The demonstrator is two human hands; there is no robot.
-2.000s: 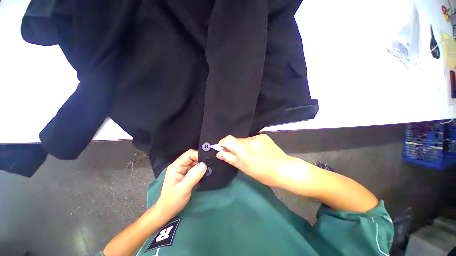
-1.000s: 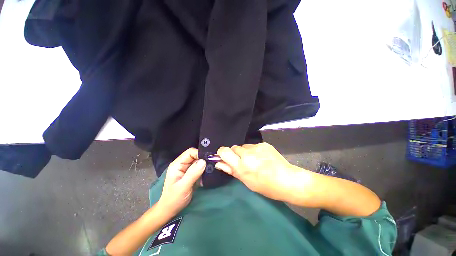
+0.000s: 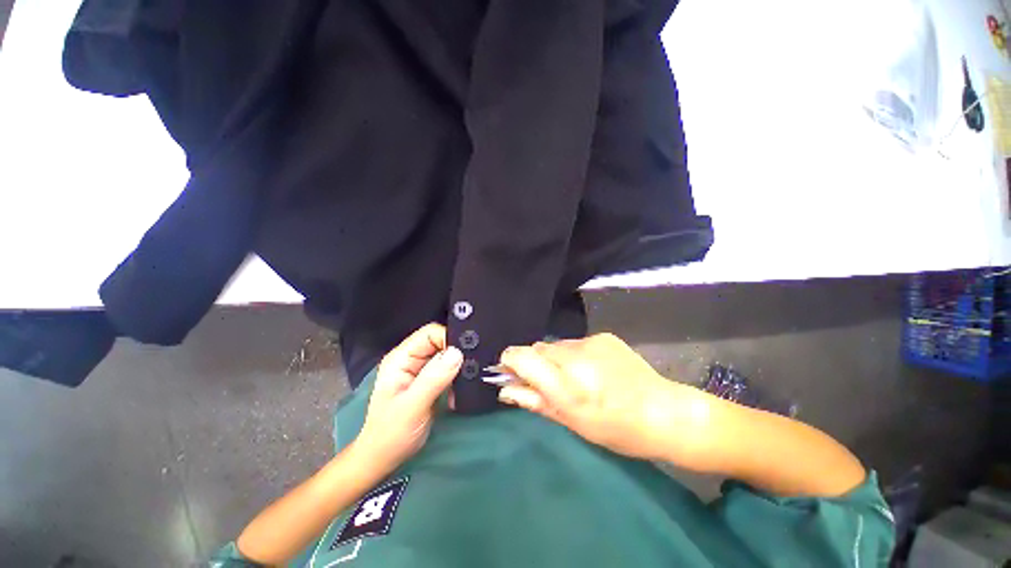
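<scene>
A black jacket (image 3: 366, 155) lies on the white table, one sleeve hanging over the near edge towards me. Its cuff (image 3: 478, 392) shows three round dark buttons (image 3: 469, 340) in a row. My left hand (image 3: 416, 388) pinches the cuff's left edge beside the lower buttons. My right hand (image 3: 577, 388) holds a small silvery pointed tool (image 3: 496, 375), mostly hidden in the fingers. Its tip points left, close to the lowest button; whether it touches is unclear.
The white table (image 3: 776, 144) bears a clear plastic bag (image 3: 900, 89) and dark-handled scissors (image 3: 971, 94) at the right. A blue crate (image 3: 951, 322) and a dark packet (image 3: 726, 383) are on the grey floor. Another dark garment part (image 3: 53, 346) hangs over the table edge at left.
My right hand and the tool have moved down along the cuff, from the top button to the lowest one. The middle button is now uncovered. My left hand keeps its pinch.
</scene>
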